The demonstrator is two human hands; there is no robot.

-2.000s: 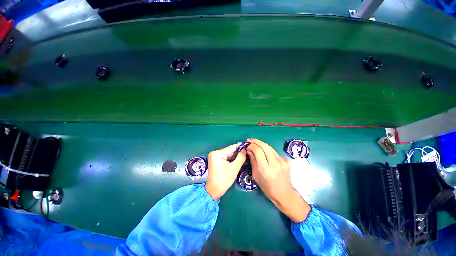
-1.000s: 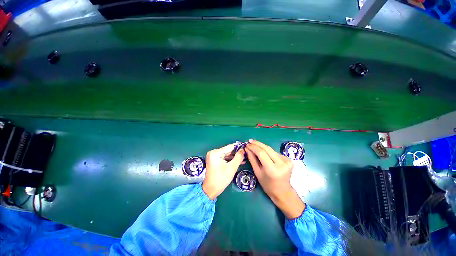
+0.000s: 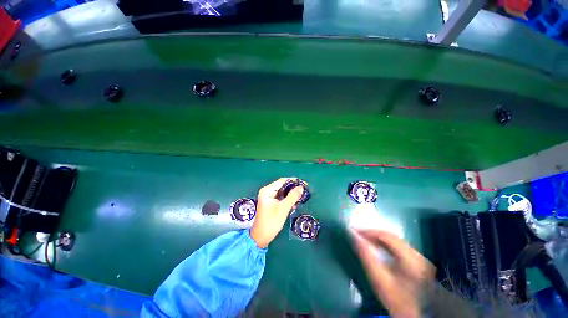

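My left hand (image 3: 272, 212) holds a black-and-silver disc, likely a speaker driver (image 3: 302, 192), tilted between thumb and fingers just above the bench. My right hand (image 3: 393, 268) is apart from it at the lower right, blurred; whether it holds anything cannot be told. Three similar discs lie on the green bench (image 3: 156, 248): one left of my left hand (image 3: 243, 210), one just below the held disc (image 3: 306, 227), and one to the right (image 3: 362, 192).
A green conveyor belt (image 3: 299, 133) beyond the bench carries several spaced discs. A black ribbed box (image 3: 479, 245) with a thick black cable stands at right. A small brownish block (image 3: 466, 192) lies by the pale post (image 3: 529, 164). Black equipment (image 3: 47, 195) with a white strap stands at left.
My right hand has left the held disc and moved down to the right. My left hand keeps the disc, now turned flatter. The discs on the belt have shifted slightly left in view.
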